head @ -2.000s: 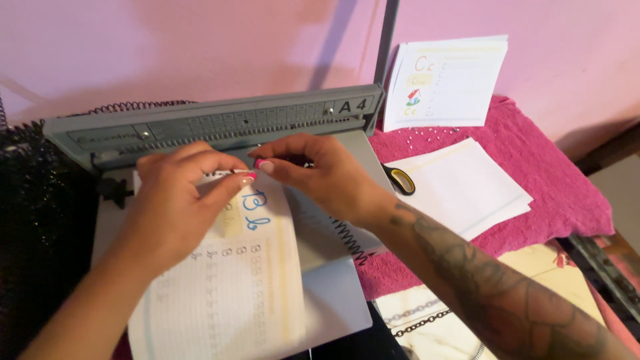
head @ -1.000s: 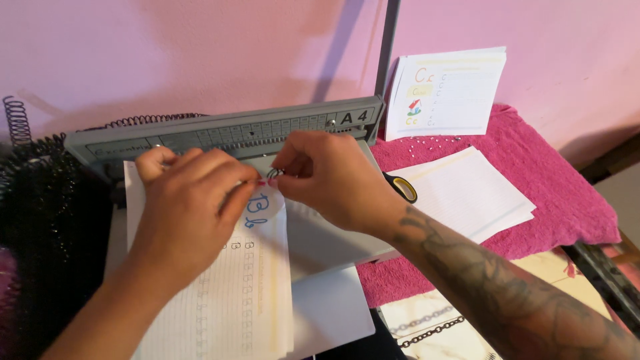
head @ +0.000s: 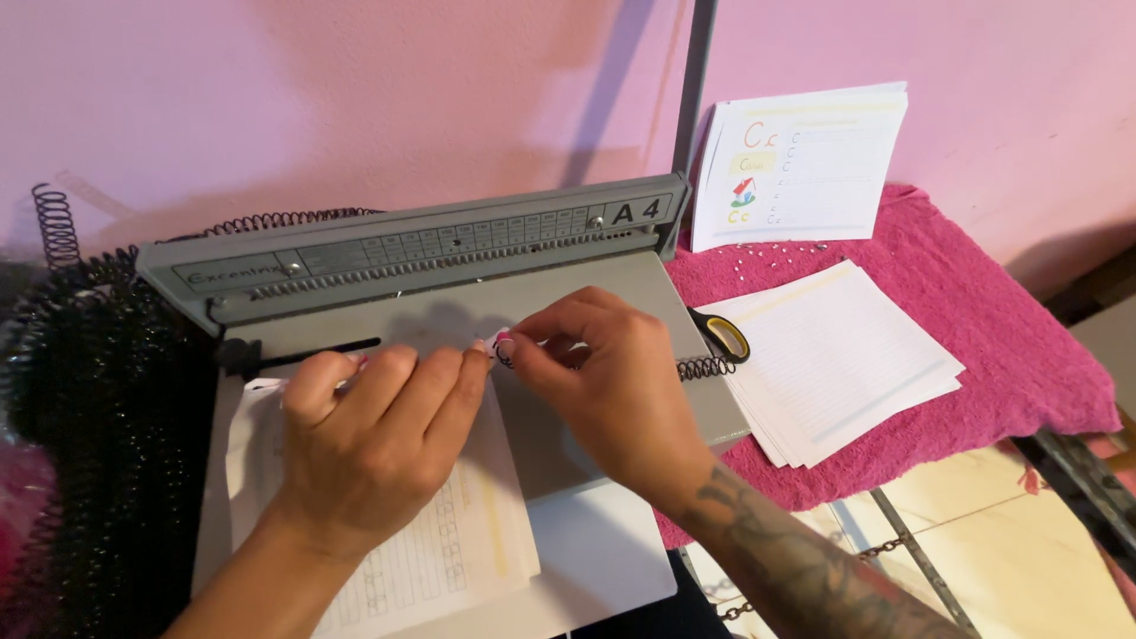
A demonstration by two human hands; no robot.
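My left hand (head: 382, 435) grips the top edge of a stack of printed handwriting sheets (head: 506, 524), covering much of it. At the stack's upper right corner my right hand (head: 612, 382) pinches a black spiral binding coil (head: 707, 367), whose end comes out to the right of the hand. The fingertips of both hands nearly meet there; whether the coil passes through the holes is hidden. Under the hands lies the grey bed of an A4 binding punch (head: 568, 293).
Scissors (head: 729, 335) lie beside loose lined sheets (head: 843, 373) on a pink towel (head: 976, 293). More printed sheets (head: 834, 177) lean on the wall. Black coils (head: 98, 426) are heaped at left. The punch's lever (head: 695, 80) rises at the back.
My hands have stayed together at the sheets' top corner. The coil's tail, which hung below my right hand two seconds ago, now points right towards the scissors. The view has shifted somewhat.
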